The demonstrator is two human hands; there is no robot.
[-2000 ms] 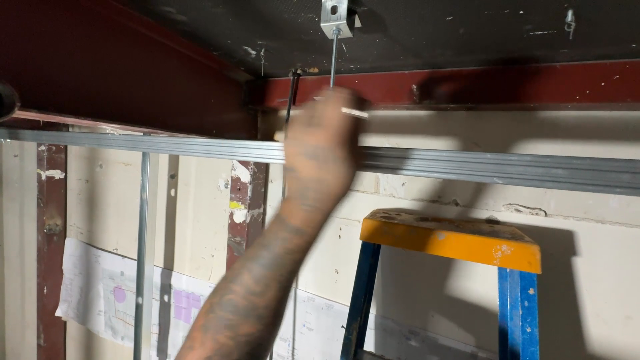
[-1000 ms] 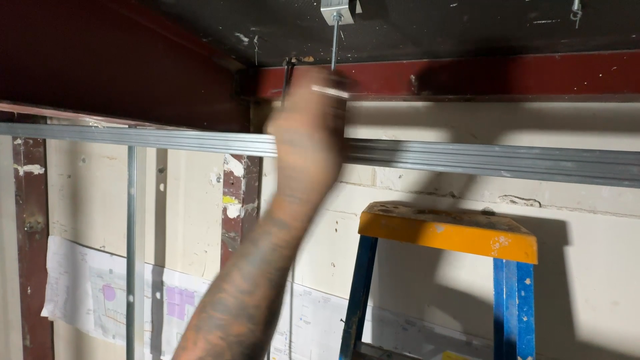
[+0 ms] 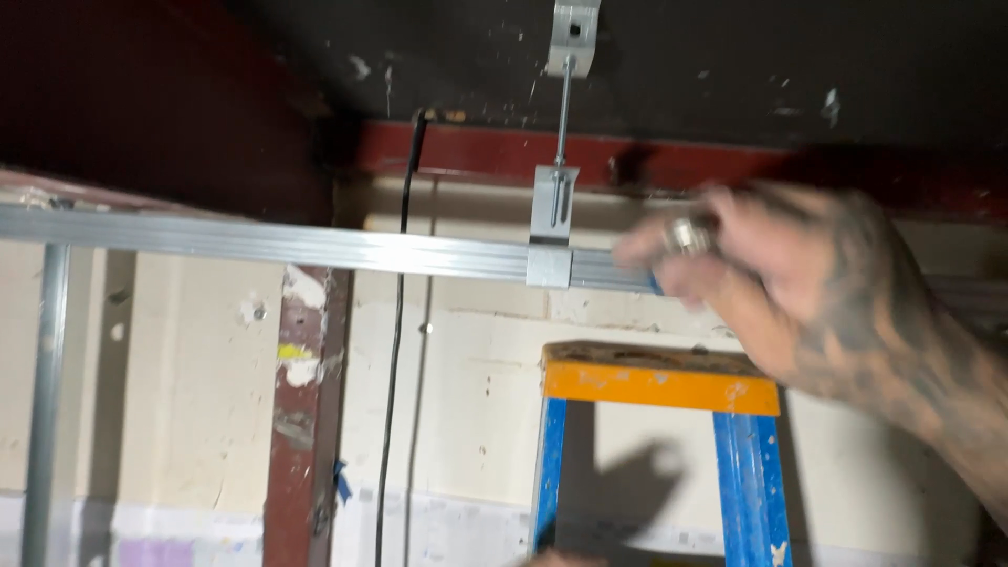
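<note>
My right hand [image 3: 756, 260], blurred and wearing a metal ring, is at the right with its fingers bent in front of the galvanised metal channel [image 3: 315, 244]. Whether it holds anything is unclear; a small blue spot shows by the fingertips. Just left of it, a slotted metal hanger bracket [image 3: 552, 205] wraps the channel. A threaded rod [image 3: 564, 110] joins this bracket to an angle bracket [image 3: 573, 35] on the dark ceiling. Only a sliver of what appears to be my left hand [image 3: 563, 560] shows at the bottom edge, and its fingers are hidden.
A stepladder with an orange top [image 3: 661, 382] and blue rails stands below the channel. A black cable [image 3: 394, 354] hangs left of the bracket. Further left are a dark red steel post [image 3: 299, 441] and a vertical metal stud [image 3: 47, 394]. Printed sheets [image 3: 457, 520] cover the lower wall.
The raised hand that covered the channel below the rod is gone from there, and the slotted bracket shows. My right hand has come into view at the right.
</note>
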